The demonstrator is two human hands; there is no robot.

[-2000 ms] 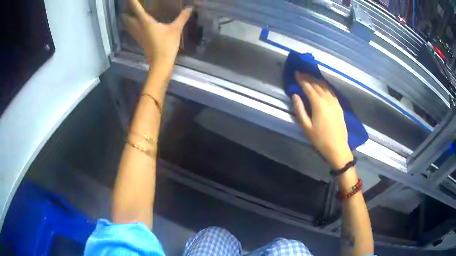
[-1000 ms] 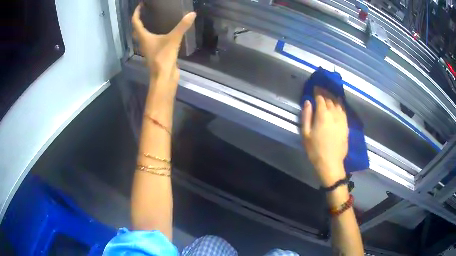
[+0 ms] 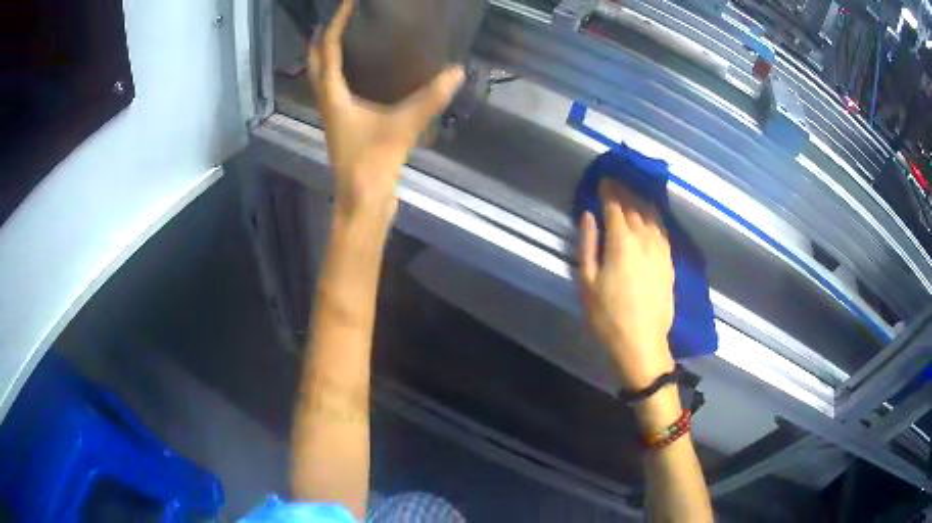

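Observation:
My right hand [image 3: 631,276] lies on a dark blue cloth [image 3: 693,306], its fingers partly in the folds. The cloth rests over the machine base plate [image 3: 521,153] and the front bar of the aluminium frame [image 3: 761,358]. My left hand [image 3: 383,123] is at the upper left, thumb and fingers spread around a dark grey rounded object [image 3: 409,46], which is blurred and cut off by the top edge. The fingers' far side is partly hidden behind it.
Conveyor rails [image 3: 674,112] run along the far side of the base plate, past a blue tape line [image 3: 756,230]. A white panel [image 3: 179,102] stands on the left. A blue plastic stool [image 3: 102,449] is at lower left. Frame bars cross at the right.
My left hand has moved right and the dark grey object has shifted right with it. My right hand and the cloth moved right, then back left along the front bar.

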